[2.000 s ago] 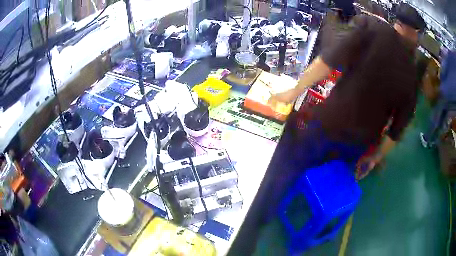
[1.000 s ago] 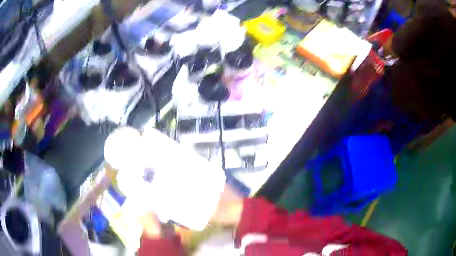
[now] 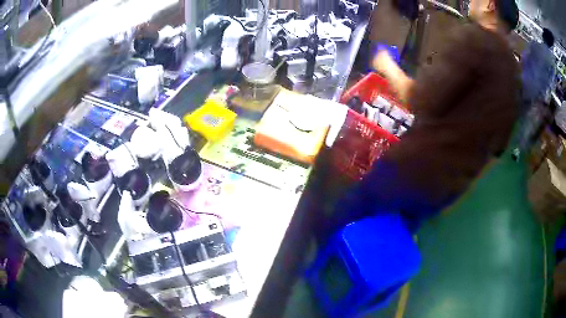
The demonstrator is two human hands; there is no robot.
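Note:
Neither of my hands is in the picture. Nearest in front of me, a round white top point(image 3: 93, 299) is cut off by the bottom edge and overexposed. A grey-white compartment tray point(image 3: 186, 264) with dark cells lies to its right, with a dark cable across it. White camera assemblies with black round faces point(image 3: 164, 212) stand in a group behind the tray and to the left. Thin dark wires show at some of them.
A yellow bin point(image 3: 211, 121) and an orange-and-white block point(image 3: 291, 127) stand farther back. Beyond the bench edge are a red crate point(image 3: 366, 133) holding parts, a blue stool point(image 3: 378, 261) and a person in dark clothes point(image 3: 459, 105) leaning over. The floor is green.
One second ago my red-sleeved arms and hands were at a white housing near the jig; they are out of view now. The view has swung. The other person's hand has left the orange block.

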